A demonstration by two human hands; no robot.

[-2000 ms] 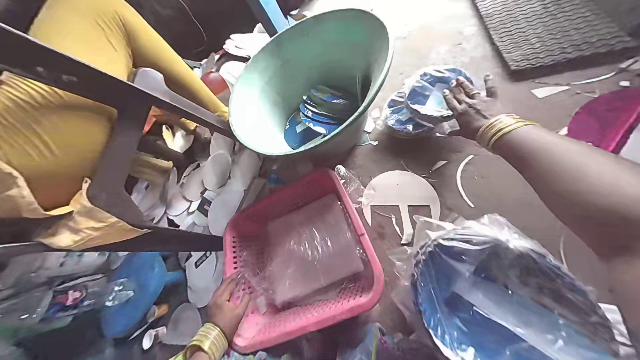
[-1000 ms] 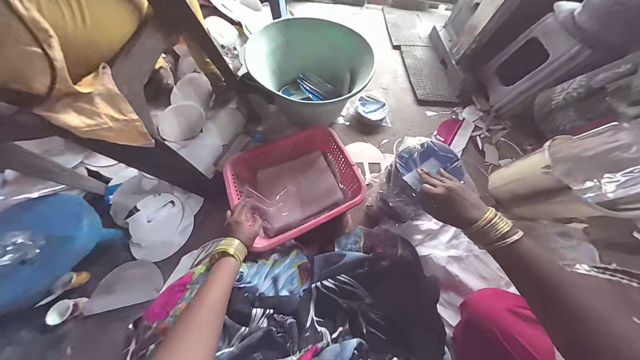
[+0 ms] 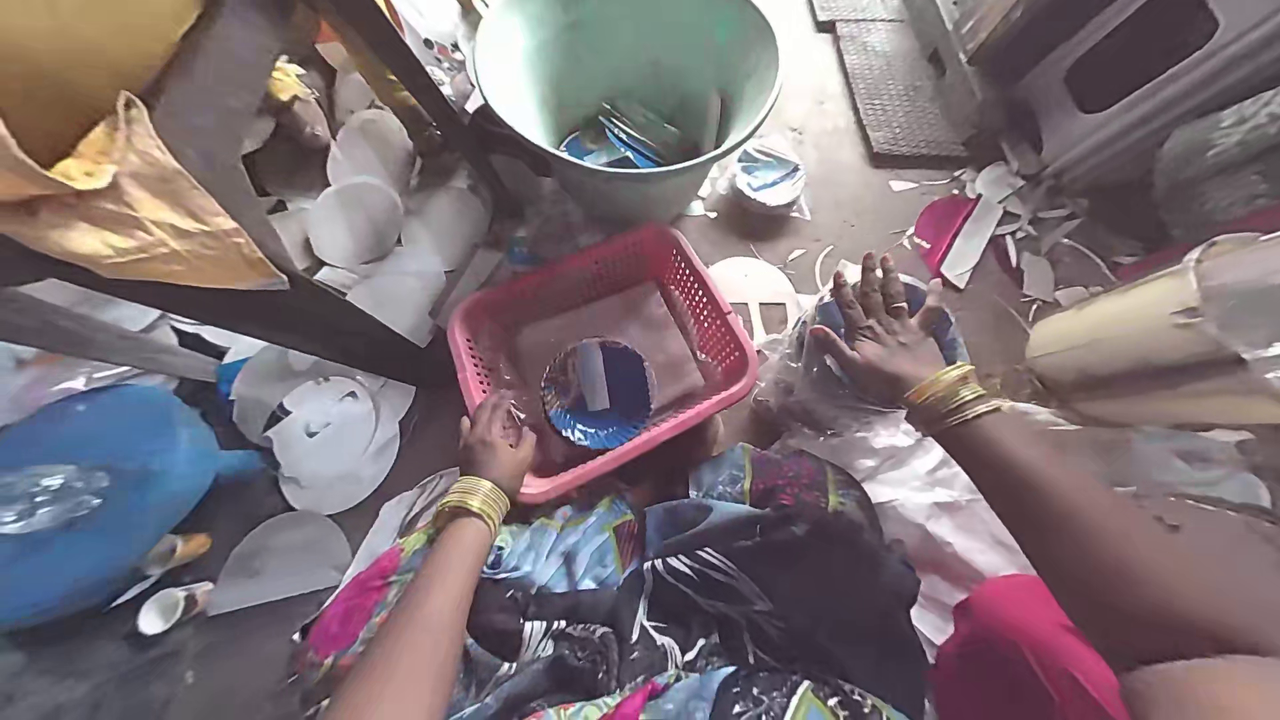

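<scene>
A round blue paper plate with a crimped edge (image 3: 622, 385) lies in the pink plastic basket (image 3: 655, 440), on top of flat clear plastic bags (image 3: 640, 320). At the basket's near left corner rests my left hand (image 3: 497, 445), its fingers on the rim and a bit of clear film by them. My right hand (image 3: 885, 335) is spread flat, fingers apart, over a stack of blue plates (image 3: 945, 325) in clear plastic to the right of the basket. The hand hides much of that stack.
Beyond the basket stands a green tub (image 3: 625, 170) holding blue plates. A wrapped plate bundle (image 3: 768, 175) lies beside it. White paper discs (image 3: 355, 220) and a blue plastic container (image 3: 100, 490) are at the left. Paper scraps (image 3: 1035, 275) and a cream roll (image 3: 1120, 330) are at the right.
A blue plate now lies in the basket, where only the plastic bags showed before. My right hand has moved from the wrapped bundle near the tub to the stack beside the basket. The view has shifted.
</scene>
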